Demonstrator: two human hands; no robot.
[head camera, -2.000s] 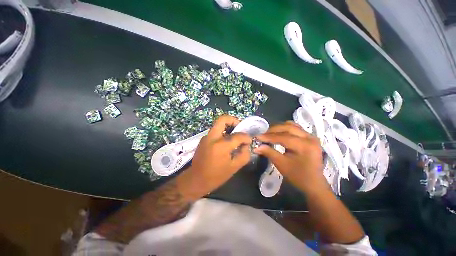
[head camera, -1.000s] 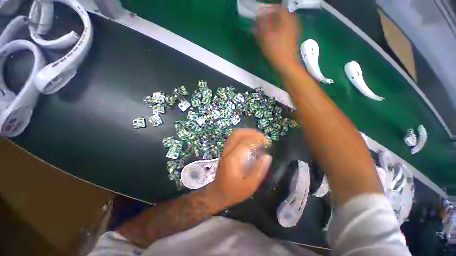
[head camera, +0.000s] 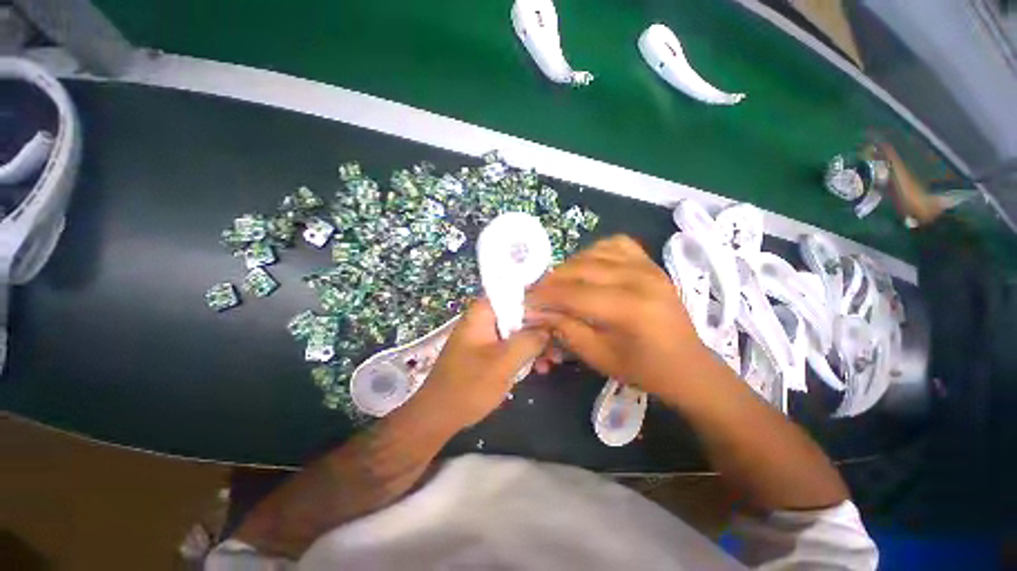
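Observation:
A white housing half (head camera: 514, 259) stands up from between my hands, its wide round end up and its narrow end hidden by my fingers. My left hand (head camera: 474, 363) grips its lower part. My right hand (head camera: 608, 307) meets it there, its fingertips at the narrow end; what they pinch cannot be made out. A second housing half (head camera: 385, 385) lies on the bench, partly under my left hand. A third housing half (head camera: 619, 413) lies below my right hand. A loose pile of small green circuit boards (head camera: 390, 251) lies behind my hands.
Many white housing halves (head camera: 769, 296) are heaped at the right. A pale rail (head camera: 368, 106) separates the bench from the green belt (head camera: 390, 45), which carries spaced housing halves (head camera: 680, 69). Larger white hoop shapes (head camera: 50, 212) stand at far left. Another person's hand (head camera: 909, 190) is at far right.
My right hand has come back from over the belt to my left hand. A housing half now stands upright between them. The camera view has shifted.

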